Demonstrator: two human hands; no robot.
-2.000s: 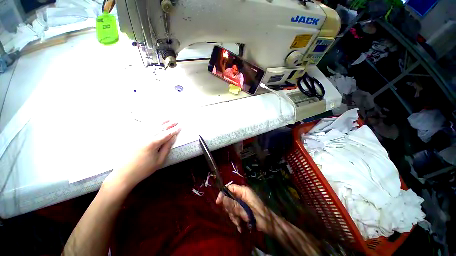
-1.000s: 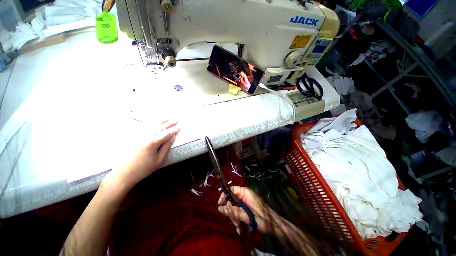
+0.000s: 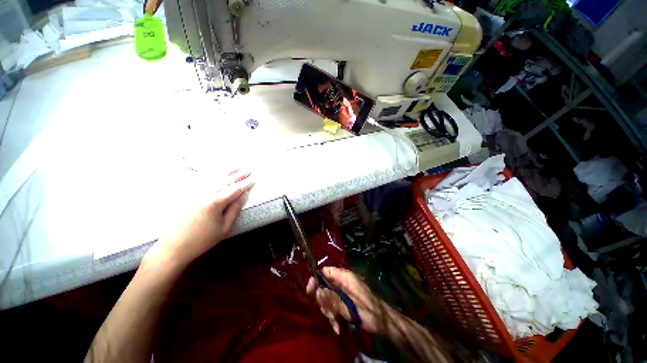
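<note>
A white fabric piece (image 3: 128, 251) lies flat near the table's rounded front edge, almost lost against the pale top; a thin line shows its edge. My left hand (image 3: 216, 213) rests flat on it, fingers pointing toward the machine, palm down, gripping nothing. My right hand (image 3: 339, 298) holds the dark shears (image 3: 301, 238) by the handle, in front of the table edge and over the red cloth (image 3: 234, 312). The blades look closed, and the tip is at the table edge, right of my left fingers. Whether the tip touches fabric I cannot tell.
The cream JACK sewing machine (image 3: 355, 42) stands behind, with a lit smartphone (image 3: 333, 99) leaning on it. Black-handled scissors (image 3: 439, 123) lie at its right end. A neon green bottle (image 3: 150, 38) is at the back left. An orange-red basket (image 3: 454, 266) of white pieces stands at the right.
The shears moved slightly right, then back left and a little lower in the view, with my right hand. My left hand stays nearly in place. The phone's picture changed.
</note>
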